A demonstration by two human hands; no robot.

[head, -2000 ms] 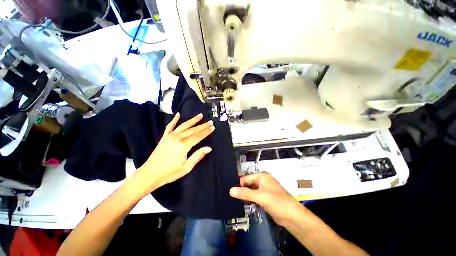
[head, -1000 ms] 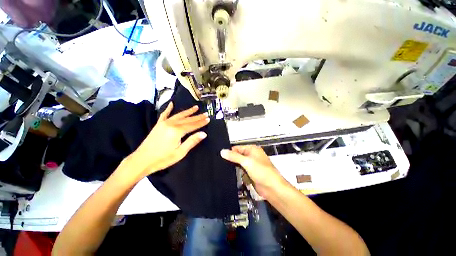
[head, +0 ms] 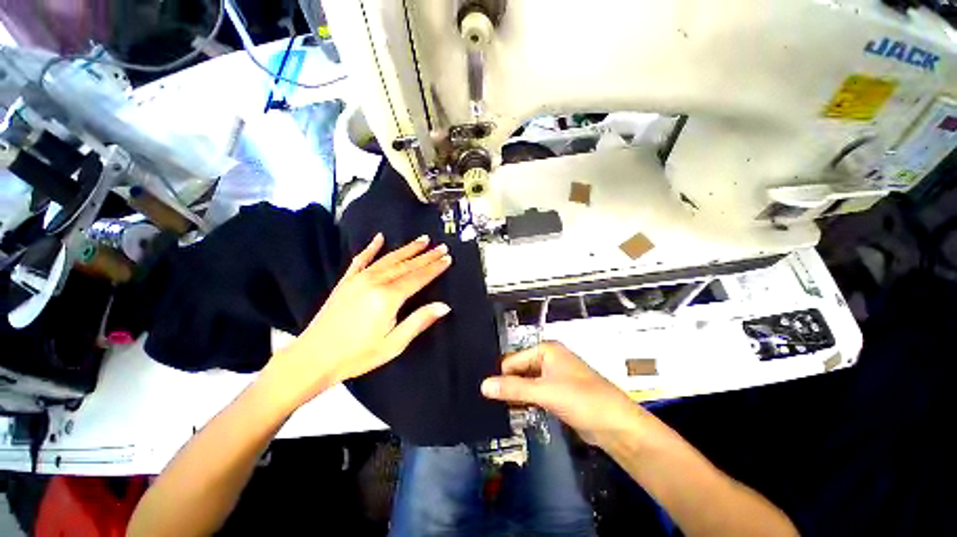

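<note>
The black garment (head: 430,367) lies under the presser foot (head: 453,218) of the cream sewing machine (head: 630,63), spreads left over the table and reaches the front edge above the lap. My left hand (head: 383,309) lies flat on the cloth just in front of and left of the foot, fingers apart. My right hand (head: 546,383) pinches the cloth's right edge between thumb and fingers, lower down near the table's front edge. The dark-grey edge guide (head: 534,226) sits right of the foot. Metal rollers (head: 509,451) show partly below the cloth.
A second machine with thread cones (head: 105,262) stands at the left. A clear plastic sheet (head: 278,147) lies behind the garment. The open slot in front of the machine bed shows metal parts. A black perforated plate (head: 787,334) is at the table's right. Something red is at bottom left.
My right hand moved up along the cloth edge a second ago and is now back lower, nearer the front edge. My left hand stays flat on the cloth by the foot.
</note>
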